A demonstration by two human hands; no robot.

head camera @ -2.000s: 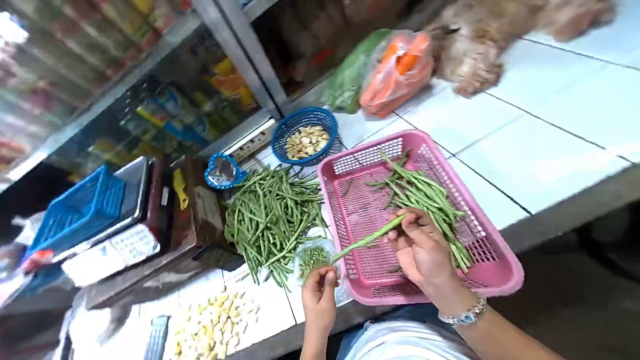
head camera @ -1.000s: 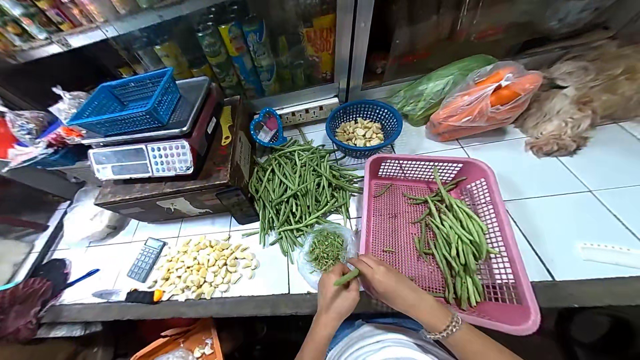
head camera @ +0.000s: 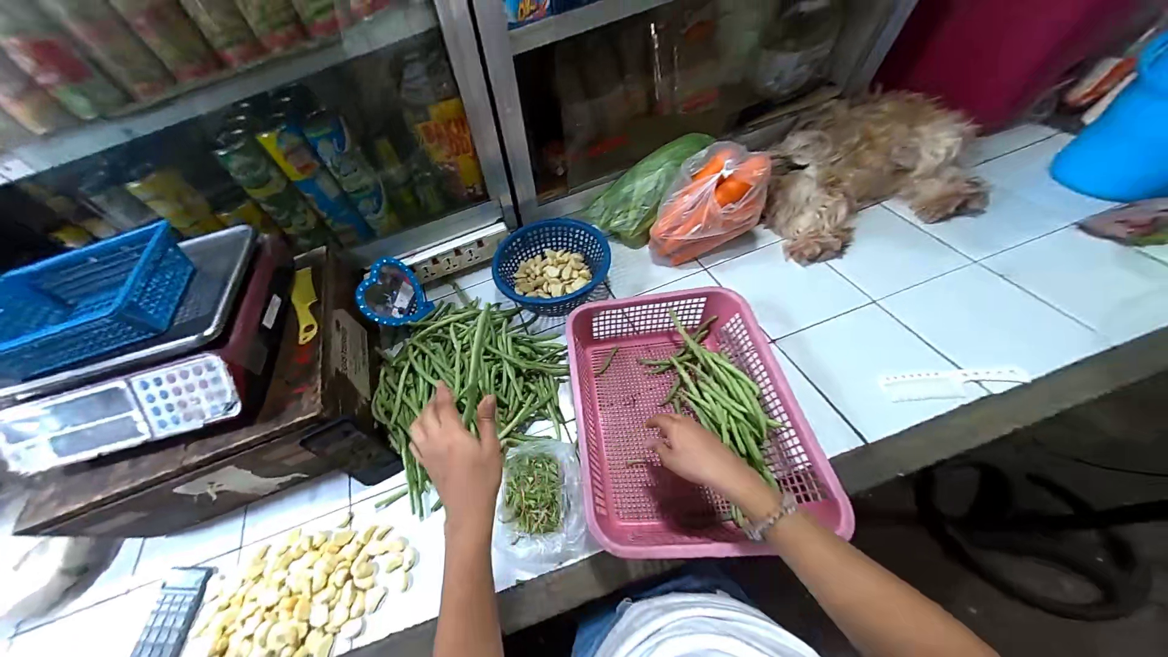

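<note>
My left hand [head camera: 458, 447] reaches over the near side of a heap of green beans [head camera: 474, 351], fingers apart; whether it touches a bean is not clear. Inside a pink plastic basket [head camera: 630, 538], my right hand [head camera: 689, 449] is beside a smaller bunch of green beans [head camera: 725, 401], and its fingertips appear to hold nothing. Between heap and basket lies a clear plastic bag [head camera: 538, 497] of bean trimmings.
Peeled garlic cloves [head camera: 310, 589] lie near a calculator [head camera: 172, 611]. Behind are a blue basket [head camera: 552, 233] of cloves, bagged carrots [head camera: 707, 205] and a shaggy dog [head camera: 867, 164]. Left stand a digital scale [head camera: 182, 392], yellow knife [head camera: 304, 306] and wooden box [head camera: 342, 383].
The hands, together over the trimmings bag a second ago with a green bean, have parted: the left to the heap, the right into the pink basket.
</note>
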